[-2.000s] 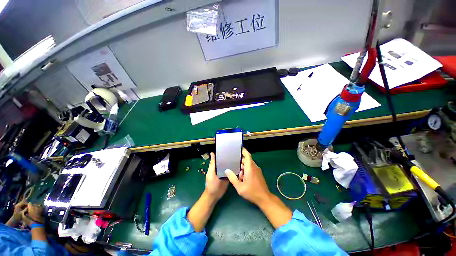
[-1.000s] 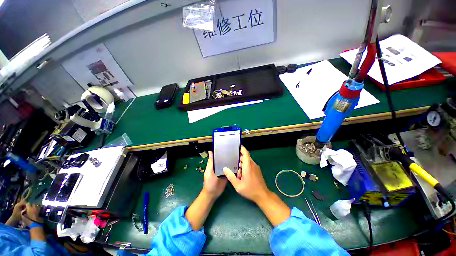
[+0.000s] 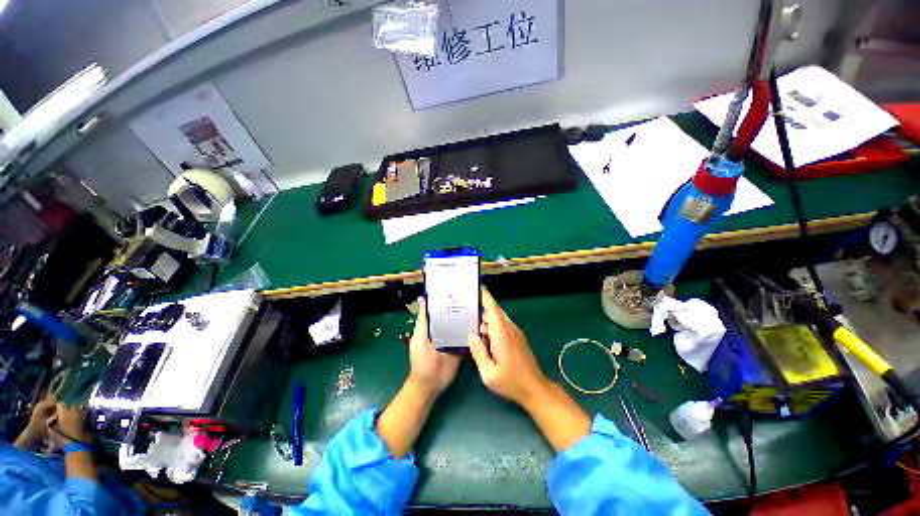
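A black smartphone (image 3: 452, 300) stands tilted toward me at the middle of the view, its screen lit pale with a few small lines of text. My left hand (image 3: 432, 355) holds its left side and lower back. My right hand (image 3: 507, 353) holds its right side near the lower corner, the thumb beside the screen's lower right edge. Both hands are bare, above the green mat (image 3: 484, 443). The back of the phone and some fingertips behind it are hidden.
A blue pen (image 3: 299, 423) and small parts lie left; a wire ring (image 3: 589, 366) and tweezers (image 3: 634, 420) lie right. Beyond are a blue electric tool (image 3: 686, 230) over a round pot and a blue-and-yellow box (image 3: 782, 368). A black tray (image 3: 525, 166) is on the shelf. Another person's hands show at far left.
My right thumb has moved off the screen to its edge. The screen now shows different small text. The phone has shifted slightly left and up.
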